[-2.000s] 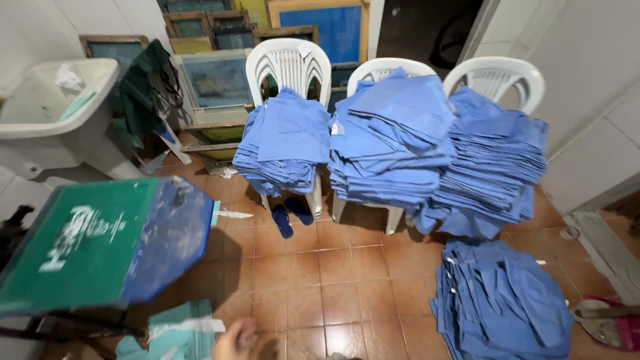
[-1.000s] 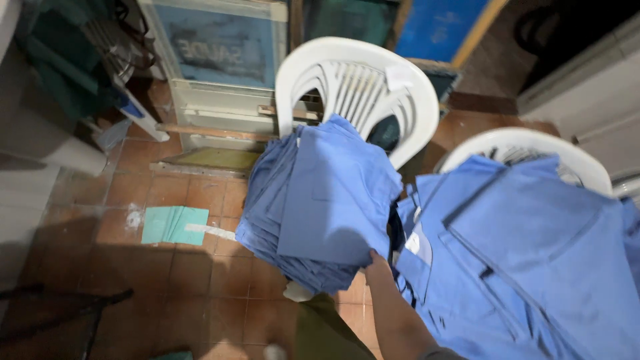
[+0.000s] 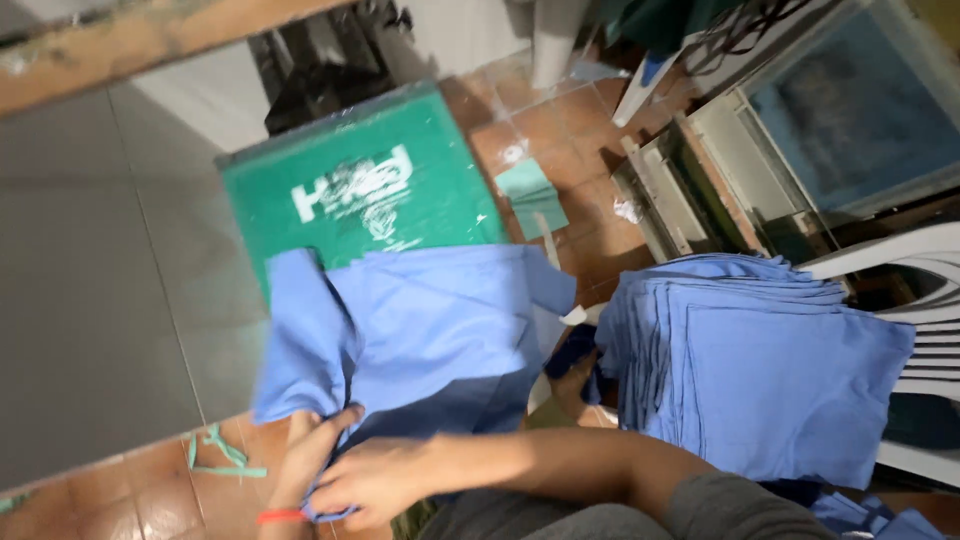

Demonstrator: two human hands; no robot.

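Observation:
A blue fabric piece (image 3: 442, 330) hangs from my hands, its far end over the near part of a green printing board (image 3: 360, 180) with a white printed design. My left hand (image 3: 311, 450), with a red band at the wrist, pinches the fabric's near left edge. Close beside it, my right hand (image 3: 375, 480) grips the bunched near edge, the forearm crossing from the right. A stack of folded blue fabric pieces (image 3: 765, 367) lies on a white plastic chair (image 3: 930, 322) at the right. The lower parts of my fingers are partly hidden by cloth.
A grey tabletop or panel (image 3: 82, 285) fills the left side. Framed printing screens (image 3: 855, 112) lean at the upper right. Light green cloth (image 3: 532, 196) lies on the tiled floor beyond the board, and green strips (image 3: 225, 454) lie at the lower left.
One second ago a hand was at the edge of the stack on the chair; now both hands hold a blue piece near the green board. The view has swung left.

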